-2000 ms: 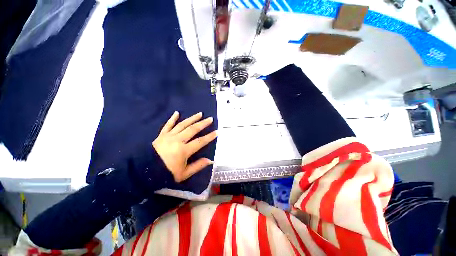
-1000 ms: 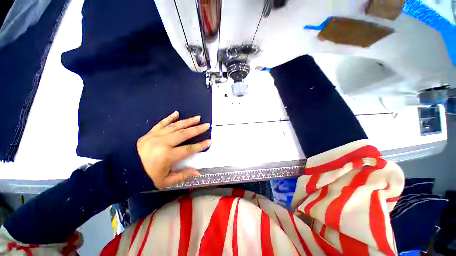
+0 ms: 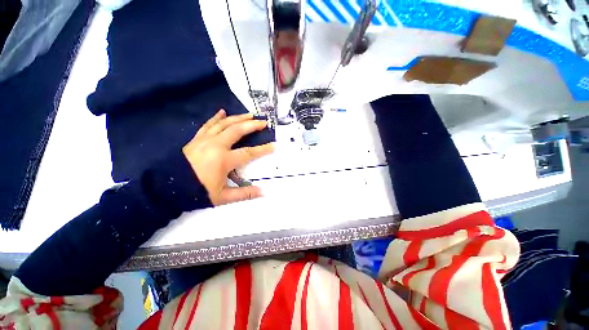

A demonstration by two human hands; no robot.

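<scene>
The navy cut panel (image 3: 165, 97) lies under the sewing machine's left side, its near right corner at the presser foot (image 3: 274, 121). A fold bulges at its left edge. My left hand (image 3: 223, 158) lies flat on the panel's near end, fingers spread, fingertips just left of and below the needle area. A bit of pale edge shows below my fingers. My right hand is hidden behind the machine head; only the dark sleeve shows, reaching under it. The tension dial (image 3: 310, 117) is right of the needle.
The white machine head (image 3: 387, 42) with blue stripe and brown tape patches hangs over the table. A navy stack (image 3: 32, 122) with sheer pale pieces above lies left. The measuring scale (image 3: 278, 243) runs along the front edge. Dark layered panels (image 3: 539, 277) sit low right.
The panel has moved away from me through the machine, its near edge now close to the needle. My left hand has moved up with it. The right sleeve has shifted slightly right.
</scene>
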